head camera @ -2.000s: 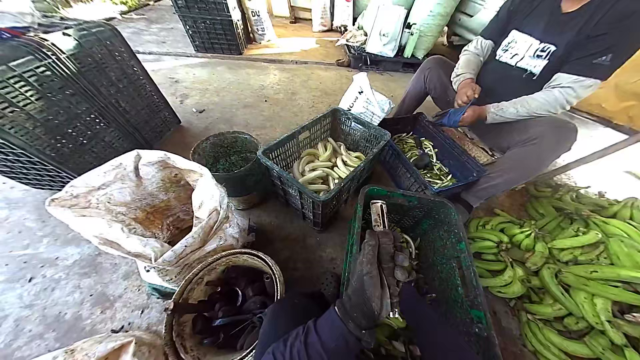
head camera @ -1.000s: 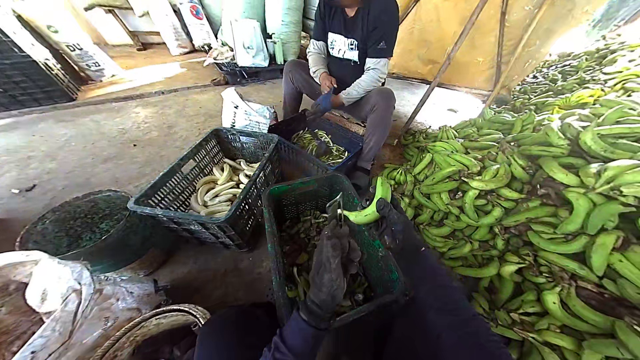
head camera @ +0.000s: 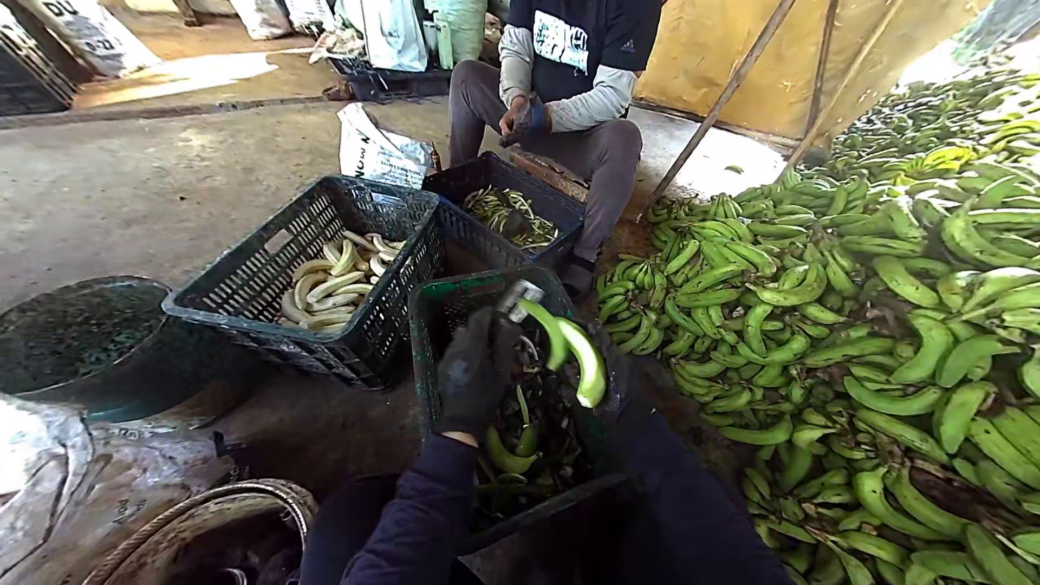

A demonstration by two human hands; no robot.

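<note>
My left hand (head camera: 475,370), in a dark glove, is closed around a metal peeler (head camera: 520,301) over a green plastic crate (head camera: 418,357). A strip of green peel (head camera: 546,329) hangs from the peeler beside a partly peeled green plantain (head camera: 588,361). My right hand (head camera: 613,370), also gloved and dark against the shadow, holds the plantain from its right side; its fingers are partly hidden. Peels and dark scraps lie in the green crate below. Left of it, a black slatted crate (head camera: 244,313) holds several peeled plantains (head camera: 333,288).
A large heap of green plantains (head camera: 812,325) spreads along the right. Ahead, a seated person (head camera: 569,89) works behind a dark blue crate (head camera: 561,207) of peels. At the left stand a dark tub (head camera: 154,366), a plastic sack (head camera: 89,487) and a rope-rimmed basket (head camera: 292,496).
The view has swung right. Two seconds ago no plantain showed at my left hand; one second ago my right hand held one. Now a peel strip hangs off it, baring a pale side.
</note>
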